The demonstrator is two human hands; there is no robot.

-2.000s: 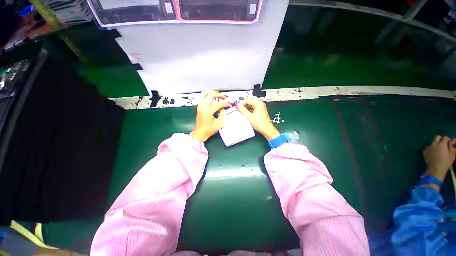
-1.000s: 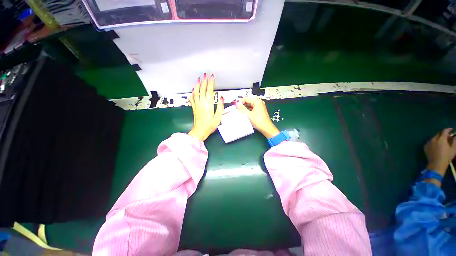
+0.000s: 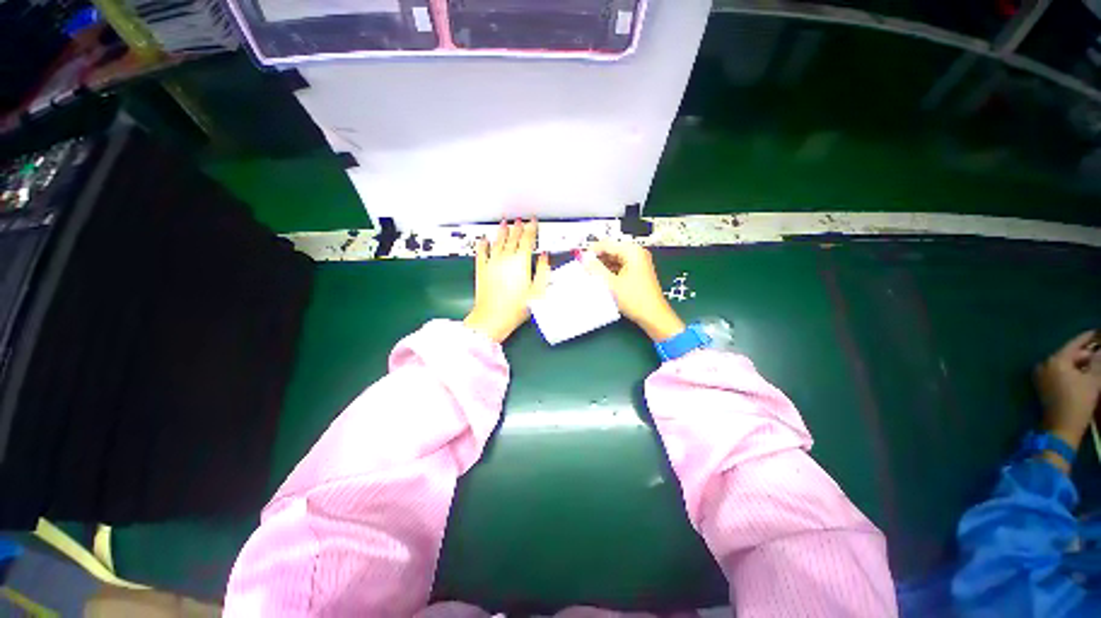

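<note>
A white release liner point(image 3: 575, 304), palm-sized and slightly tilted, lies between my hands near the back edge of the green mat. My left hand point(image 3: 505, 284) is flat with its fingers spread, fingertips on the white edge strip and thumb beside the liner's upper left corner. My right hand point(image 3: 634, 285), with a blue band at the wrist, has its thumb and index finger pinched at the liner's top edge. Any small piece in the fingertips is too small to tell.
A tall black stack of foam trays point(image 3: 157, 338) stands at left. An upright white board point(image 3: 507, 133) stands behind the white edge strip point(image 3: 749, 228), which carries black specks. A silvery-white cluster point(image 3: 680, 289) lies right of my right hand. A person's blue sleeve point(image 3: 1020, 531) is at far right.
My left hand has left its pinch at the liner's top edge and flattened on the edge strip, fingers spread. My right hand has stayed at the liner's top. The view has shifted slightly.
</note>
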